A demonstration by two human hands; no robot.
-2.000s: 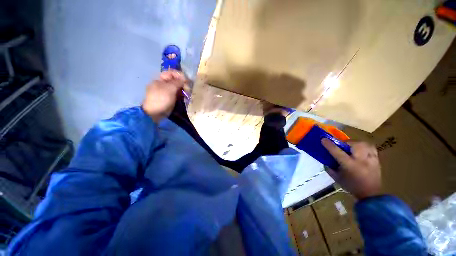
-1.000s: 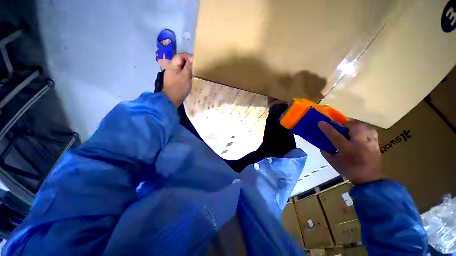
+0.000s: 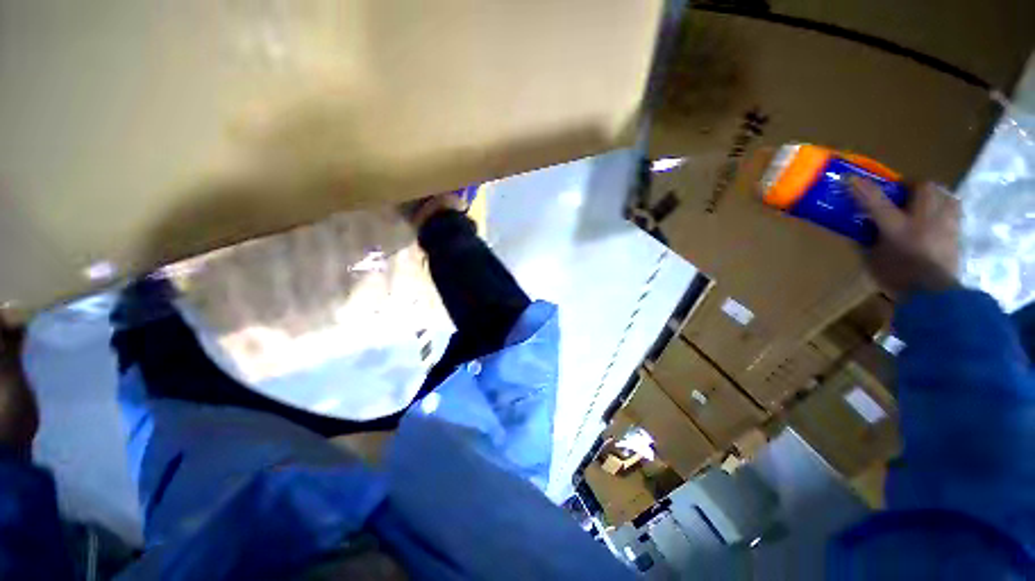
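The large brown shipping carton stands in front of me and fills the upper left of the view; its near edge runs above my legs. My right hand is at the right, away from the carton, and holds the blue and orange tape dispenser. My left hand is at the far left edge, dark, blurred and partly cut off, just below the carton's near left corner. Whether it touches the carton or holds anything cannot be told.
A pale plywood board shows below the carton, between my legs. Another large brown carton stands at the right. Several smaller cartons lie at lower right. Clear plastic wrap is at the right edge.
The view has swung to the right. The near carton now appears further left, and its "3" mark is out of view. My left hand has gone to the left edge; my right hand still holds the dispenser.
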